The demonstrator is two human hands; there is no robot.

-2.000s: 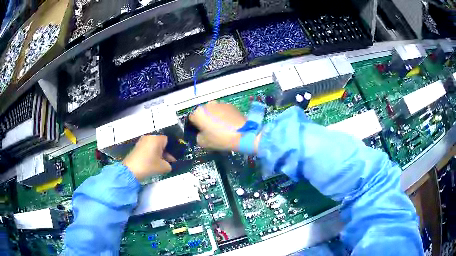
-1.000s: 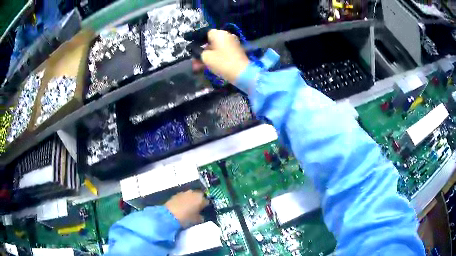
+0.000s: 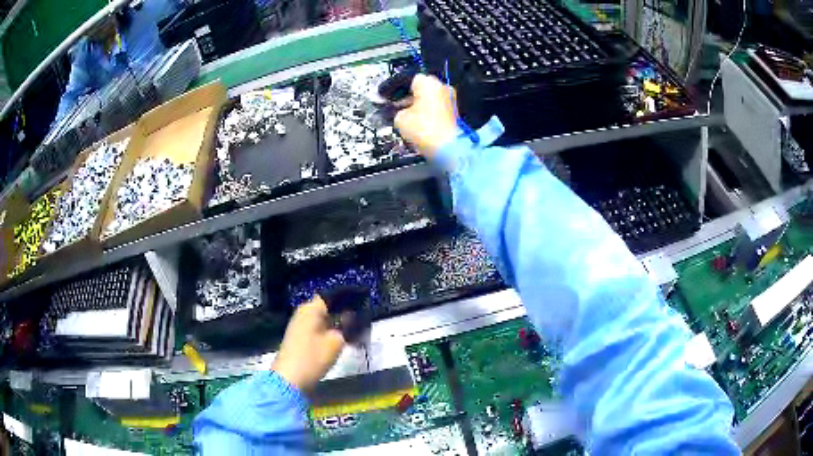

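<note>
My right hand (image 3: pixel 426 111), with black-covered fingertips, is over the right side of the upper-shelf bin of white and silver parts (image 3: pixel 357 134). I cannot tell whether its fingers hold a part. My left hand (image 3: pixel 312 341), also with black-covered fingertips, is above the finned heatsink with a yellow strip (image 3: pixel 361 403) and in front of the lower bin of blue-purple capacitors (image 3: pixel 312 283). Its fingertips are blurred, so I cannot tell if they hold anything. Green circuit boards (image 3: pixel 486 374) lie below, partly hidden by my right sleeve.
Brown cardboard boxes (image 3: pixel 160 147) with small parts stand at the upper left. Tall black component trays (image 3: pixel 526 107) stand just right of my right hand. A blue coiled cord (image 3: pixel 406 36) hangs behind it. A person in blue (image 3: pixel 85 67) is at the far upper left.
My right hand has gone from the boards up to the upper-shelf white parts. My left hand has risen from the board toward the lower bins. The view has shifted, showing more of the upper shelf.
</note>
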